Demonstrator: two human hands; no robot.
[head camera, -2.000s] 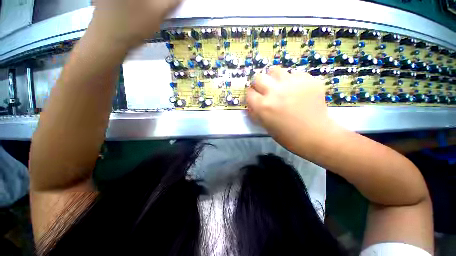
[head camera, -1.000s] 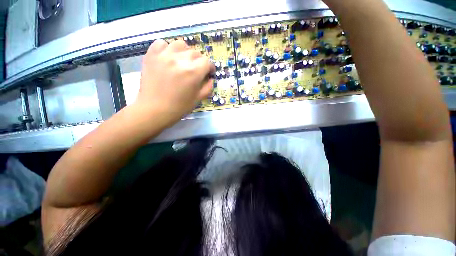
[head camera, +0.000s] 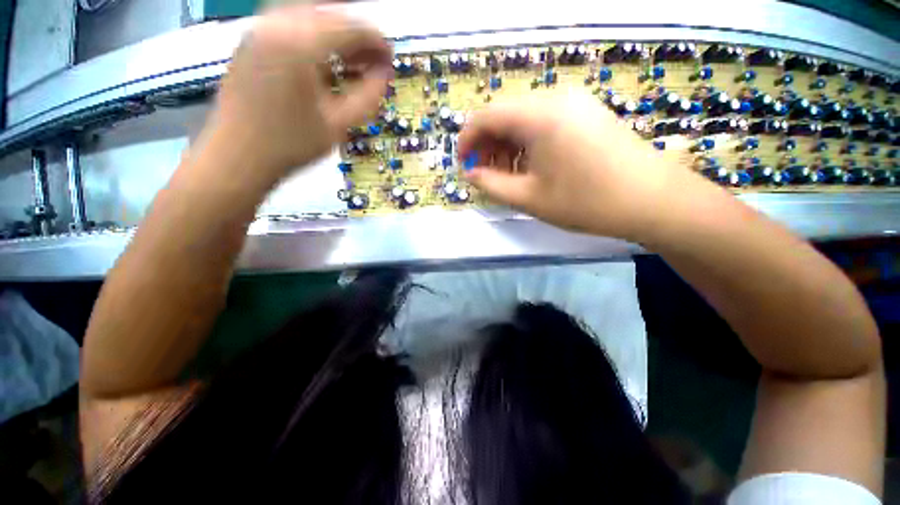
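Tan-yellow circuit boards (head camera: 617, 87) lie in a row along the conveyor, dotted with black parts, blue parts and upright round-topped cans. My right hand (head camera: 567, 163) is over the boards near the middle, fingers curled, with a small blue component (head camera: 471, 160) at the fingertips. My left hand (head camera: 296, 89) is blurred above the upper left end of the boards, fingers curled. Small dark and pale bits show inside its curl; I cannot tell whether they are held or on the board behind.
Silvery conveyor rails (head camera: 395, 242) run along the near and far sides of the boards. Thin cross shafts (head camera: 72, 187) stand between the rails at the left. A green surface shows at the top edge. Dark hair covers the lower middle.
My right hand has come back from beyond the top edge to the boards, now with a blue component. My left hand has moved up and slightly left. The boards sit differently in view.
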